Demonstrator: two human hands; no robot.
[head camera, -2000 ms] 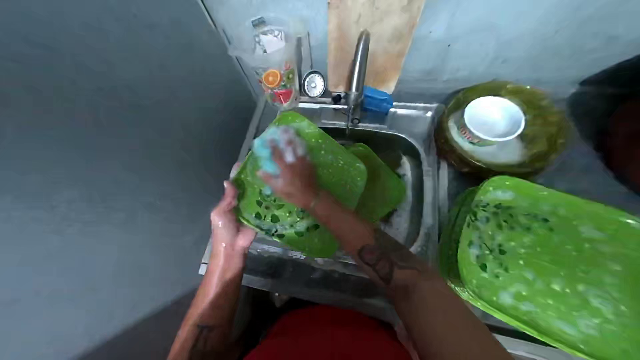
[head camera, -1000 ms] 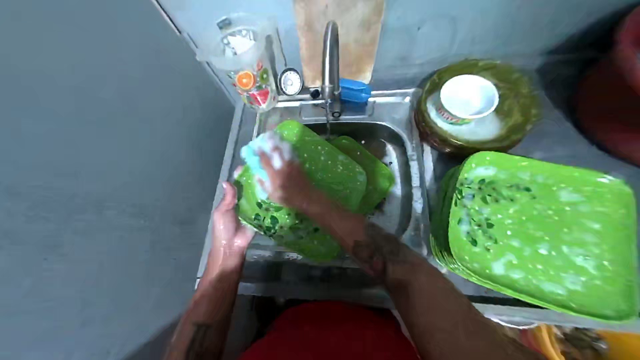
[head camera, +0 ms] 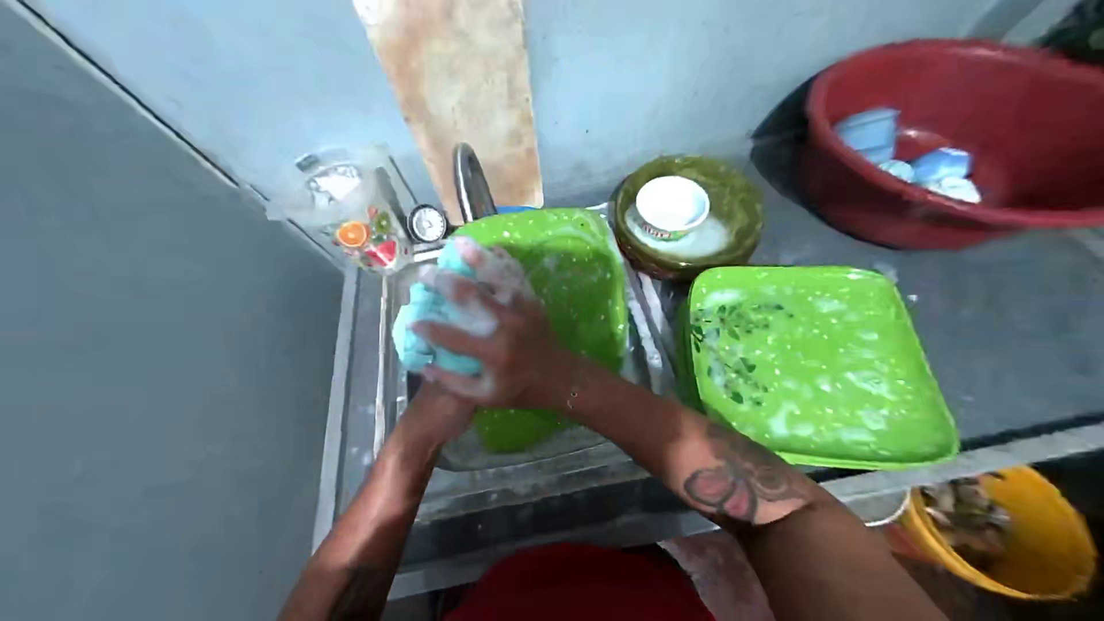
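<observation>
My right hand (head camera: 509,336) is closed on a soapy, light-blue sponge or scrubbing cloth (head camera: 431,319), pressed near the left part of a green plastic tray (head camera: 573,285) over the sink. My left hand (head camera: 444,405) is mostly hidden beneath my right hand; its wrist shows below, and its grip cannot be made out. The tray hides most of the steel sink basin (head camera: 466,461). To the right, a stack of green trays (head camera: 811,371) with leaf prints and suds lies on the counter.
Behind the sink stand a curved metal faucet (head camera: 473,185) and a fruit-print plastic pitcher (head camera: 366,228). Olive-green plates (head camera: 746,203) hold a white bowl (head camera: 673,205). A red basin (head camera: 906,207) with cups stands back right; a yellow bucket (head camera: 1044,526) with scraps is below the counter.
The tray in the sink has turned, with its plain green side showing and no leaf print in view. My left hand has gone from the tray's left edge to beneath my right hand. The view has shifted right.
</observation>
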